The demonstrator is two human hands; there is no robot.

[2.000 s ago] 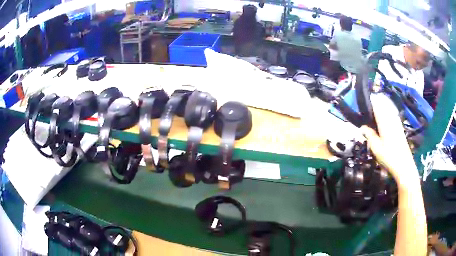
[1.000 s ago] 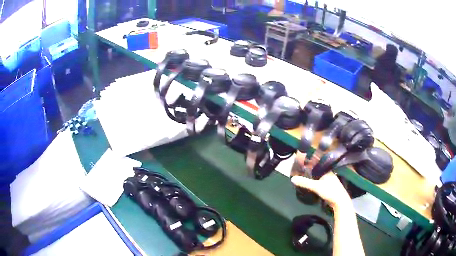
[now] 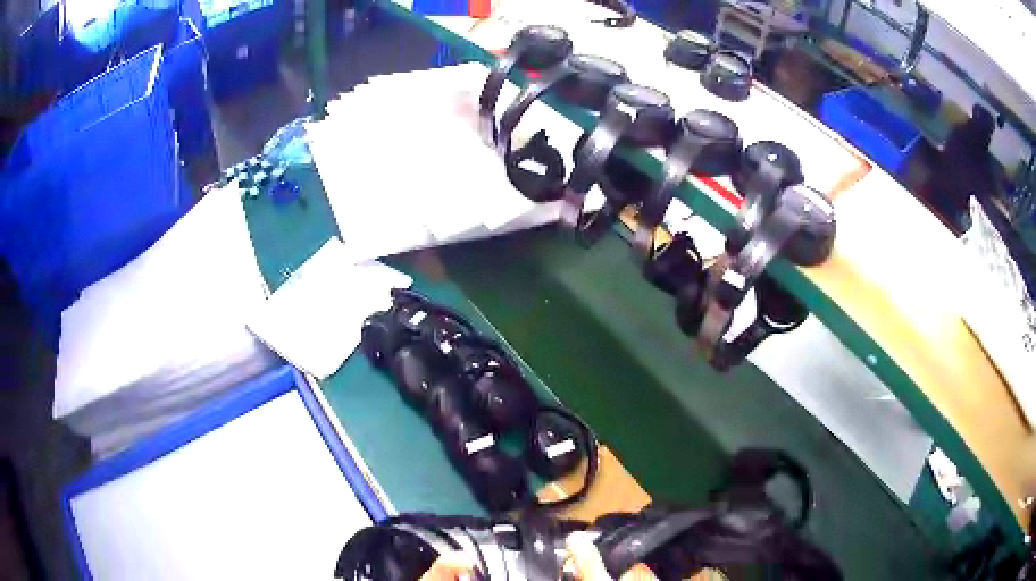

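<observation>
Several over-ear headphones (image 3: 670,542) are bunched side by side at the bottom edge, with silver bands and black cups. My left hand (image 3: 450,567) and my right hand (image 3: 587,558) are gripping this bunch; both are mostly hidden by it and cut off by the frame's edge. More black headphones with white stickers (image 3: 491,397) lie in a row on the green bench (image 3: 369,414). Others (image 3: 707,142) hang in a row over the green shelf edge. One blurred headphone (image 3: 784,477) lies on the dark green belt (image 3: 636,352), just behind the bunch.
A blue bin with a white liner (image 3: 205,499) stands at lower left. White sheets are stacked behind it (image 3: 170,318) and beside the belt (image 3: 420,159). Tall blue bins (image 3: 102,170) stand at far left. A tan cardboard sheet (image 3: 613,477) shows past the row. A dark figure is at upper right.
The view has turned left and down. Several headphones from the shelf row's right end are gone from there. A bunch is now in my hands at the bottom.
</observation>
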